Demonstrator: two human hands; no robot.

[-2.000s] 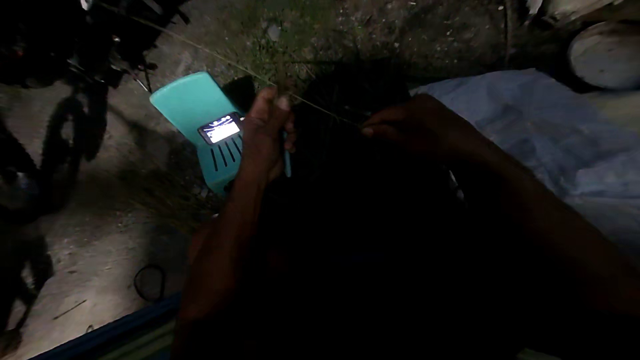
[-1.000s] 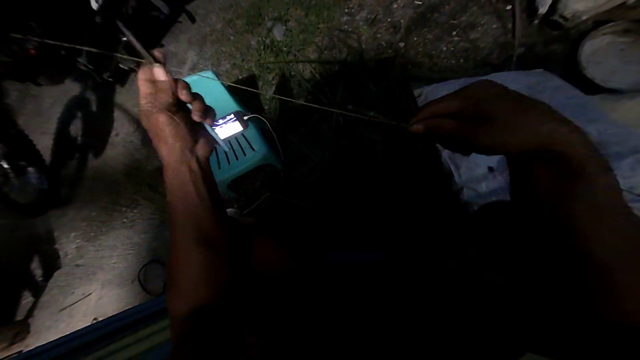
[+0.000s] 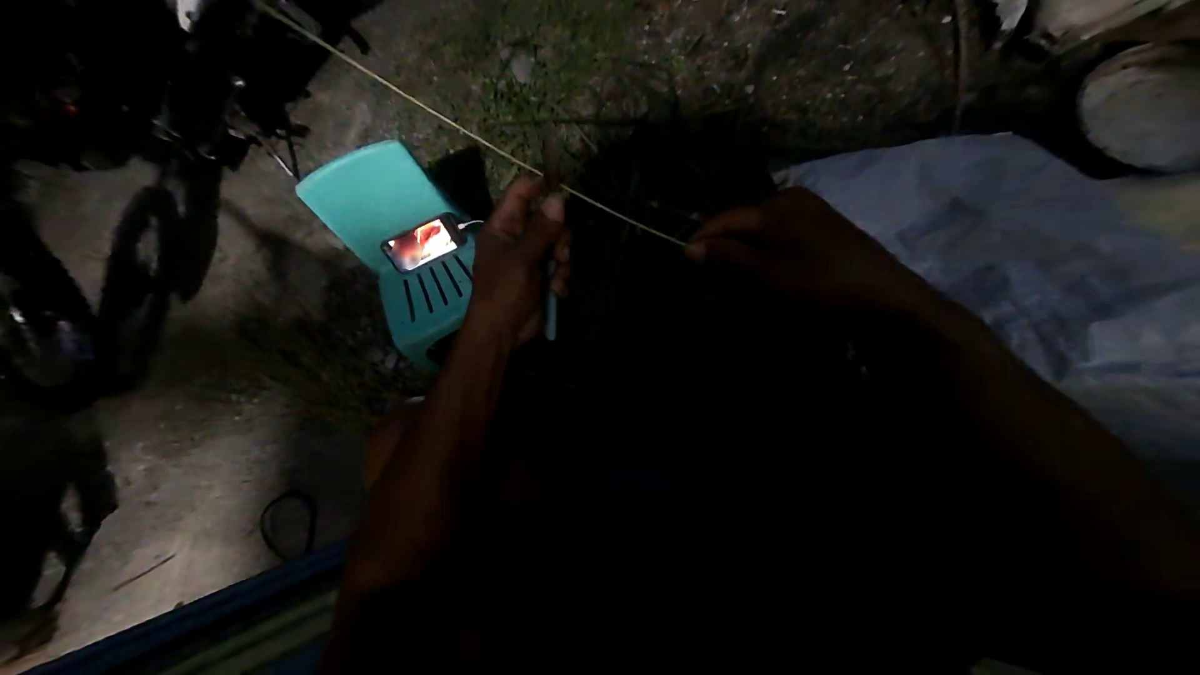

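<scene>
A thin, light strip or cord (image 3: 422,105) runs taut from the upper left down to my right hand. My left hand (image 3: 525,248) is closed on a slim tool, its pale handle (image 3: 551,314) sticking out below the fist, with the upper part against the strip by the thumb. What kind of tool it is, I cannot tell. Pinched between the fingertips of my right hand (image 3: 759,234) is the strip's lower end. Behind my left hand, a phone (image 3: 424,244) with a lit screen and a white cable lies on a small turquoise plastic chair (image 3: 375,187).
At the left stand dark wheeled vehicles, with a tire (image 3: 141,244) showing. A pale tarp or sheet (image 3: 937,197) spreads at the right, below a round pale container (image 3: 1144,108). Grass (image 3: 516,66) grows beyond my hands. A black loop (image 3: 289,525) lies on the ground.
My left hand went out left along the strip, then came back toward my right hand, near where it was two seconds ago. My right hand keeps its pinch on the strip.
</scene>
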